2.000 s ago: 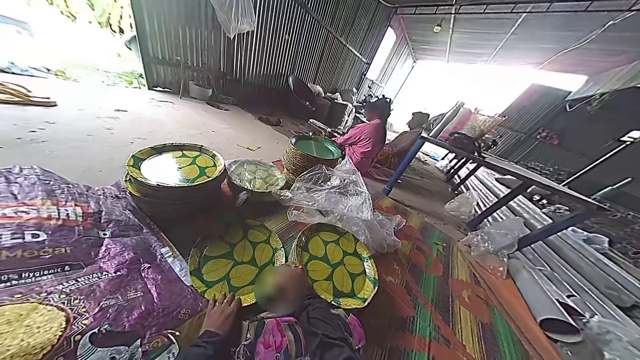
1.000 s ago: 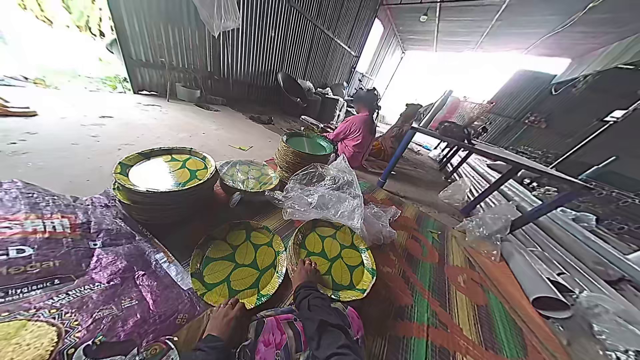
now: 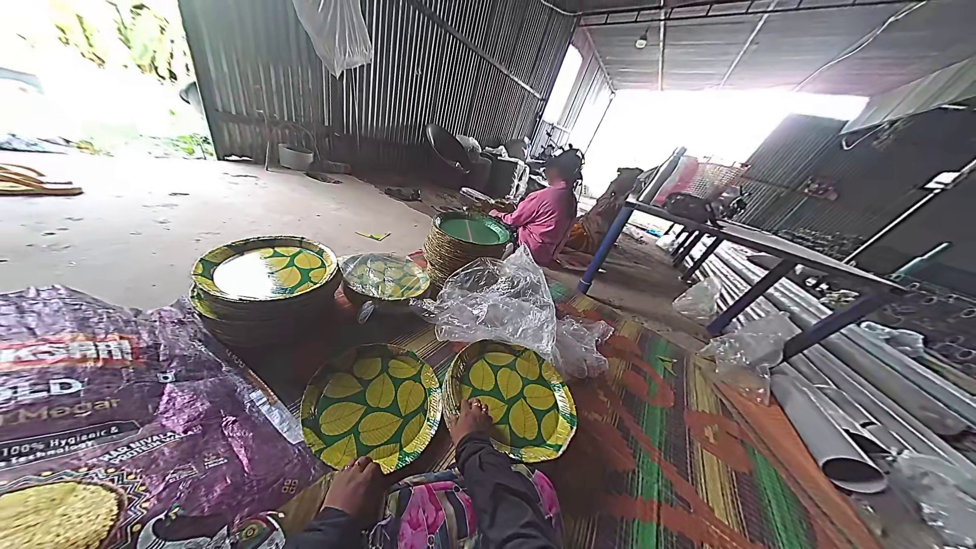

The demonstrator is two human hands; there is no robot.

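Two round leaf-patterned plates, green and yellow, lie side by side in front of me. My left hand (image 3: 355, 485) is at the near edge of the left plate (image 3: 371, 404); whether its fingers grip the rim, I cannot tell. On the left rim of the right plate (image 3: 518, 396), which looks like a stack, rests my right hand (image 3: 471, 419), its grip unclear. Beyond them stand a tall stack of similar plates (image 3: 264, 268), a smaller stack under clear plastic (image 3: 385, 276) and a stack with a plain green top (image 3: 471, 229). A crumpled clear plastic bag (image 3: 499, 305) lies behind the right plate.
A purple printed sack (image 3: 191, 412) spreads at left over the striped woven mat (image 3: 648, 427). A person in pink (image 3: 545, 217) sits beyond the stacks. To the right are a blue-legged table (image 3: 770, 244) and long grey pipes (image 3: 831, 450).
My right hand was blurred between the two plates two seconds ago; it is now on the right plate's left rim. My left hand stays by the left plate's near edge.
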